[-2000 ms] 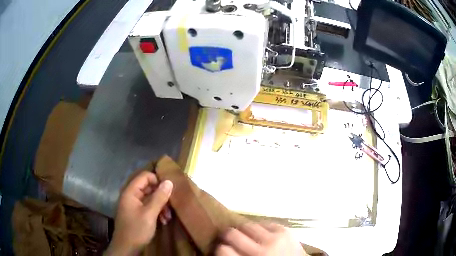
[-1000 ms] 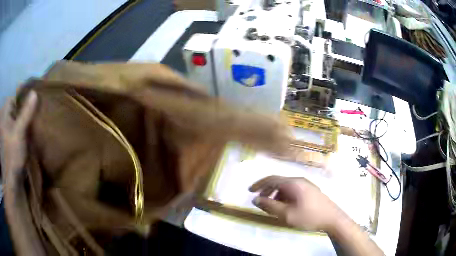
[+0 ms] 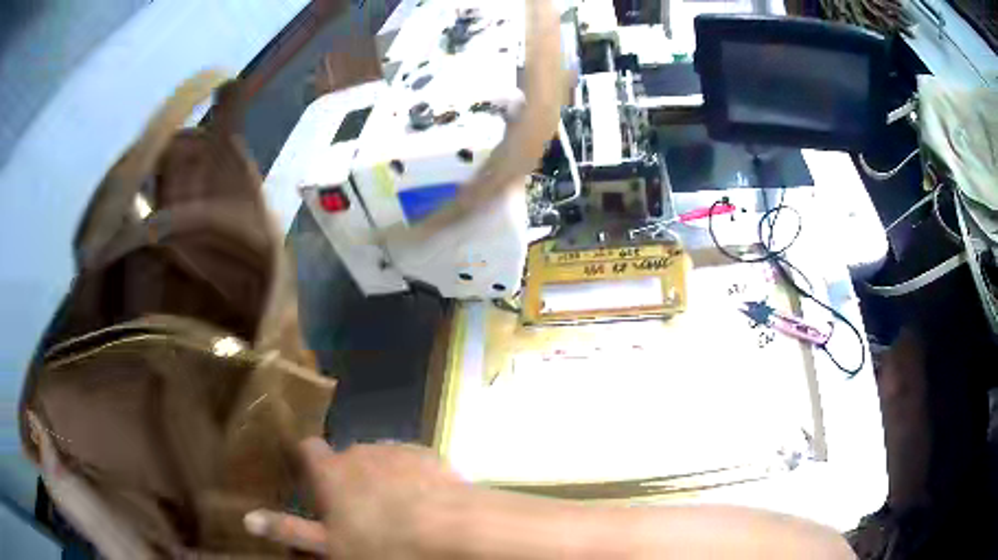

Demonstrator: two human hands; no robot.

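Note:
The brown workpiece [image 3: 164,405] hangs raised and blurred at the left, its open inside showing, with a thin pale yellow line across it. A tan strap-like strip [image 3: 536,98] swings in front of the sewing machine head. My right hand [image 3: 361,498] reaches across from the lower right and is at the workpiece's right side, fingers partly hidden by cloth. My left hand [image 3: 82,498] is at the workpiece's lower left edge, blurred and mostly cut off or covered. The yellow template clamp [image 3: 607,287] lies under the machine head.
The white machine head [image 3: 438,208] stands behind the template sheet [image 3: 646,405]. Thread snips [image 3: 793,325] on a black cord and a pink tool [image 3: 706,212] lie to the right. A black control panel [image 3: 793,82] is at the back right. Off-white cloth with straps [image 3: 963,142] hangs far right.
My right hand has moved left from over the template sheet to the workpiece. The workpiece has shifted left off the sheet, and a strip now swings before the machine head.

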